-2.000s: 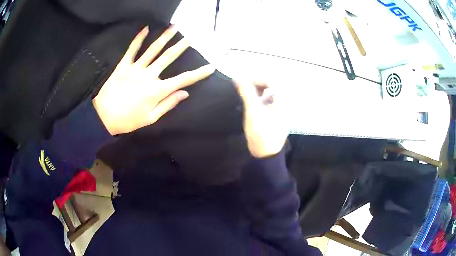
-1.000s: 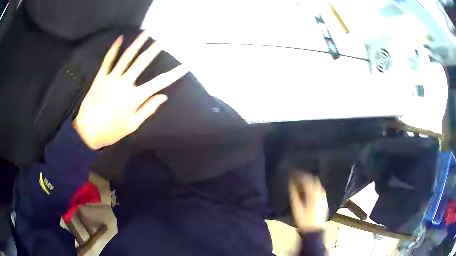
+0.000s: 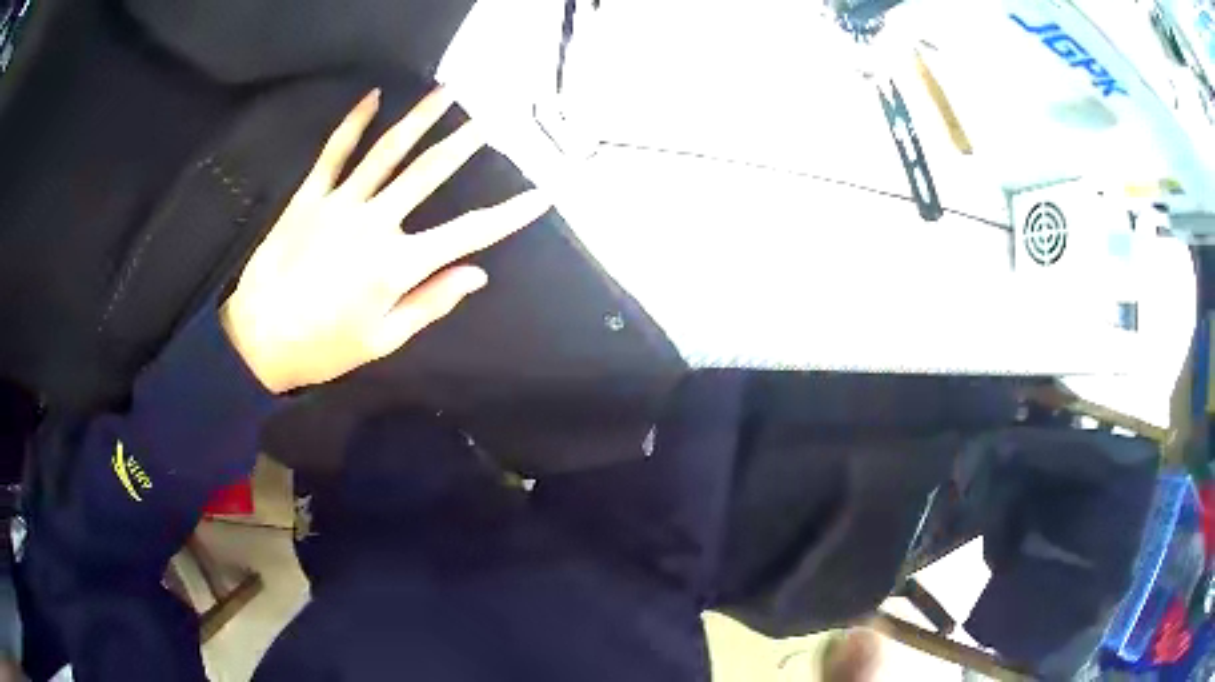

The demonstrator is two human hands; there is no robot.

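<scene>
A dark fabric panel (image 3: 533,340) lies over the front edge of the white machine table and down towards my lap. My left hand (image 3: 367,253) lies flat on it, palm down with fingers spread, gripping nothing. A faint line of pale stitch marks runs on the dark cloth left of this hand. Small pale specks lie on the panel. My right hand (image 3: 850,656) is low at the bottom edge, small, blurred and mostly cut off; its fingers cannot be made out.
On the white table (image 3: 800,293) lie black thread snips (image 3: 910,149) and a thin brown stick (image 3: 945,100). A vented box (image 3: 1046,233) stands at the right end, below the machine arm (image 3: 1119,113). Dark cloth (image 3: 1066,533) hangs at right beside a blue crate (image 3: 1157,573).
My right hand has moved from the panel's right edge down to the bottom of the picture. My left hand stays spread on the cloth. The view has shifted slightly.
</scene>
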